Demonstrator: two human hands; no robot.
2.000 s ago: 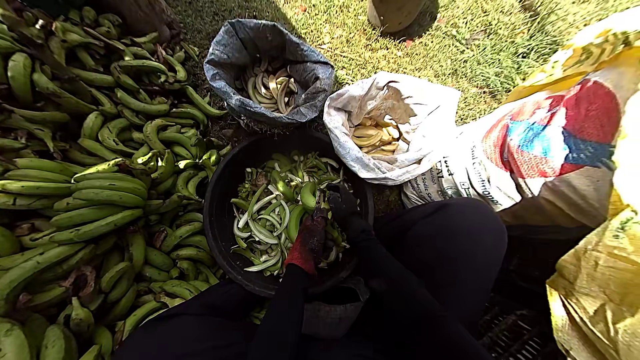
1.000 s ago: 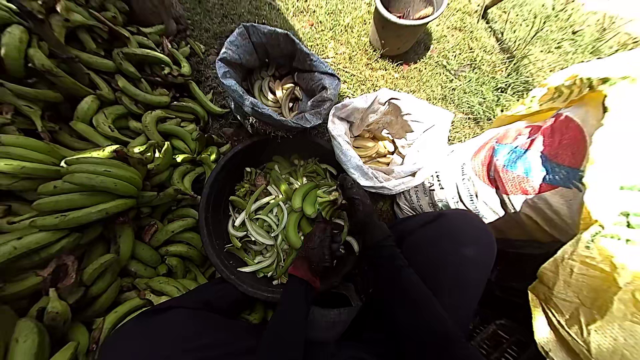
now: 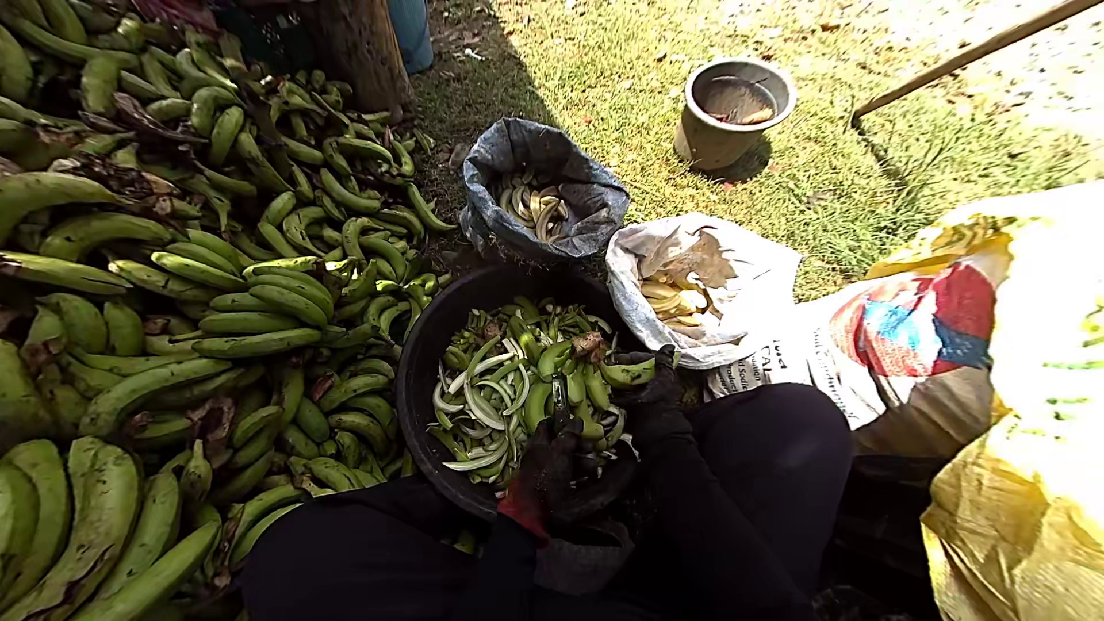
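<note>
My left hand [image 3: 549, 461], in a dark glove with a red cuff, is closed on a small tool [image 3: 561, 397], perhaps a knife or peeler, over a black tub [image 3: 412, 405]. My right hand [image 3: 657, 379], in a black glove, holds a green banana [image 3: 628, 373] by one end at the tub's right side. Between the hands lie several unpeeled green bananas [image 3: 595, 386] with a brown stem end. Pale and green peel strips [image 3: 483, 405] fill the tub's left part.
Many green bananas [image 3: 250, 323] are heaped at left. A blue-grey sack [image 3: 595, 228] and a white sack [image 3: 768, 276] hold peeled bananas beyond the tub. A bucket [image 3: 720, 138] stands on grass. A printed sack [image 3: 802, 354] and a yellow sack [image 3: 992, 526] are at right.
My right hand has moved outward to the tub's right side, and a green banana now shows in it. The view has shifted so that the bucket shows fully.
</note>
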